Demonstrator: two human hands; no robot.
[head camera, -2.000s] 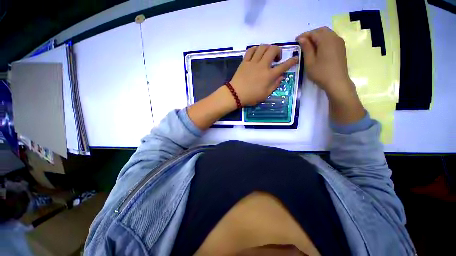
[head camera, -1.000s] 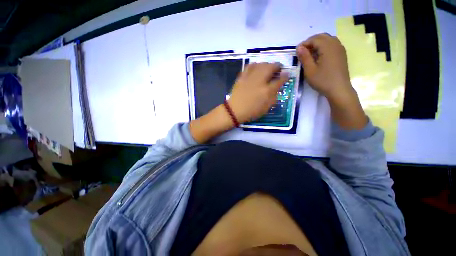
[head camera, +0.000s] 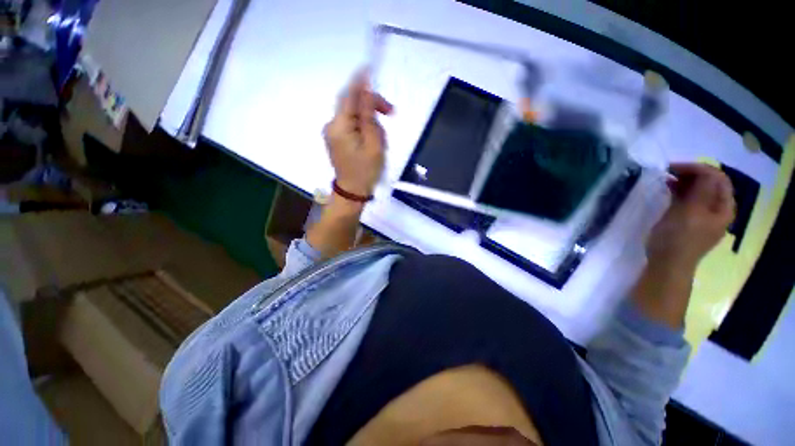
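Observation:
The white calculator unit is lifted over the black jig (head camera: 436, 212), tilted and blurred. Its dark green circuit board (head camera: 545, 170) sits in the right part, and its thin empty white frame (head camera: 449, 37) extends left. My left hand (head camera: 356, 144) is at the frame's left edge and appears to grip it. My right hand (head camera: 697, 205) pinches the unit's right edge, fingertips partly hidden. The jig's white rectangle (head camera: 527, 242) shows below the unit.
At right lie yellow backing paper (head camera: 713, 292), a long black strip (head camera: 757, 305) and a stepped black piece (head camera: 744, 202). Grey-white boards (head camera: 139, 52) stand upper left. Cardboard boxes (head camera: 131, 348) are below left, beyond the bench edge.
The unit has come up out of the jig. My left hand has moved from over the board to the frame's left edge; my right hand has moved right. The view has turned.

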